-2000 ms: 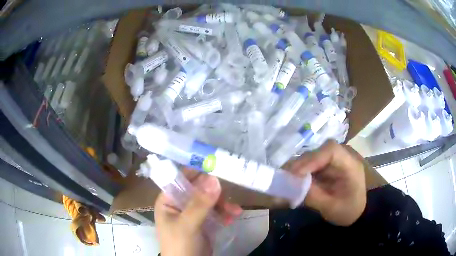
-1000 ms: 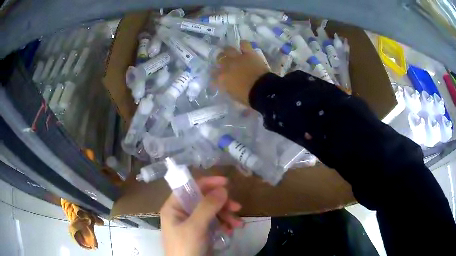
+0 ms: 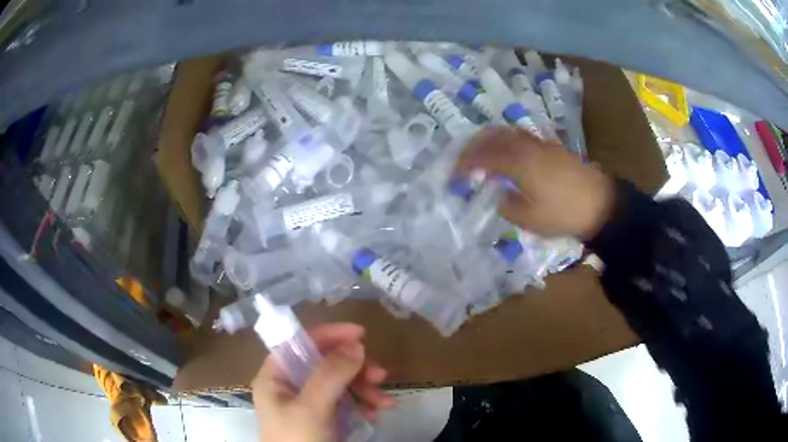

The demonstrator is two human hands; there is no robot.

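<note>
My left hand (image 3: 315,384) holds a clear syringe barrel (image 3: 289,350) with a white tip pointing up and left, in front of the box's near edge. My right hand (image 3: 536,181) is over the right part of a heap of syringes, blurred, with its fingertips at blue-banded syringes; whether it grips one cannot be told. The brown cardboard box (image 3: 415,350) is full of translucent syringes, some with white printed labels and blue bands. One labelled syringe (image 3: 393,280) lies across the near part of the heap.
A grey metal shelf bar (image 3: 389,22) crosses the top. Rows of white tubes (image 3: 82,186) stand at the left. White bottles (image 3: 734,203), a yellow frame (image 3: 664,102) and a blue tray (image 3: 721,134) are at the right. An orange cloth-like thing (image 3: 125,406) is at lower left.
The large labelled syringe that was in my right hand is no longer held there. My right hand went to the heap's upper middle, then moved right. My left hand still holds its barrel.
</note>
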